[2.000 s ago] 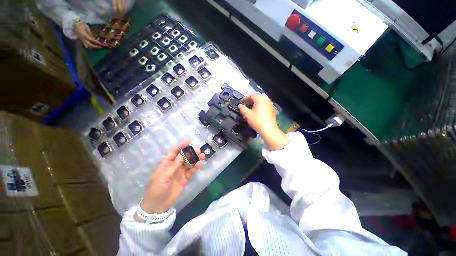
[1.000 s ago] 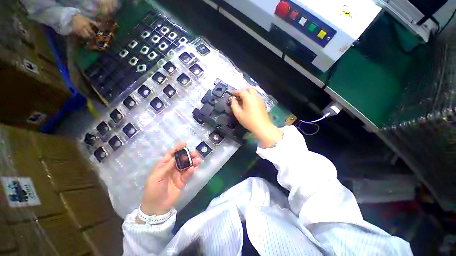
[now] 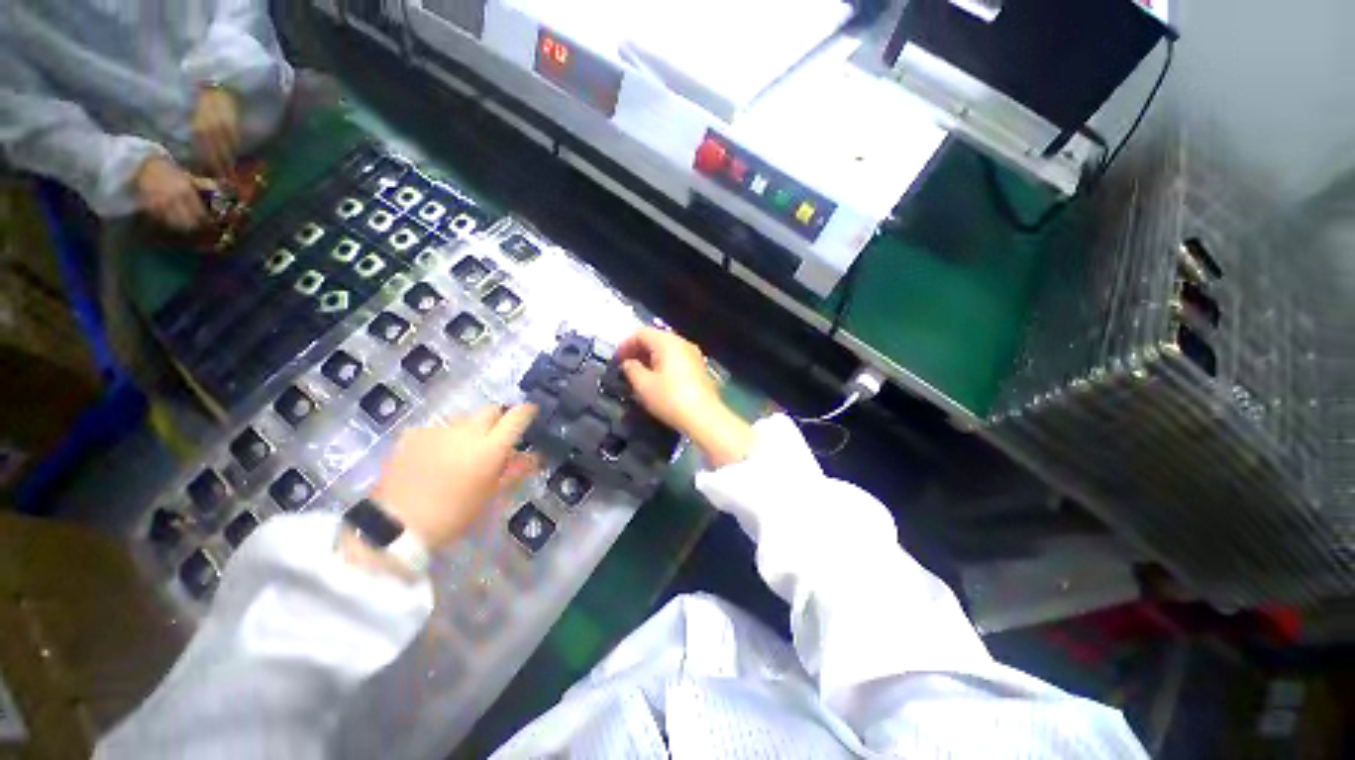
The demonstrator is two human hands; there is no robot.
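A black fixture with square pockets lies on the clear tray. My right hand is at its upper right side, thumb and fingertips bent down at a pocket; whether they pinch a part is hidden. My left hand is back down, its fingertips at the fixture's left edge; its palm and anything in it are hidden. Small dark square housings sit in rows in the tray left of the fixture. Two more, one a housing with a pale centre, lie just below the fixture.
A co-worker's hands hold an orange-brown fixture at upper left, beside a dark gridded group. A white machine with red, green and yellow buttons stands beyond. Stacked grey trays rise at right. A white cable hangs at the bench edge.
The view has swung right, bringing the stacked trays further in. My left hand has turned over and moved up to the fixture; the housing it held is no longer visible. My right hand stays at the fixture.
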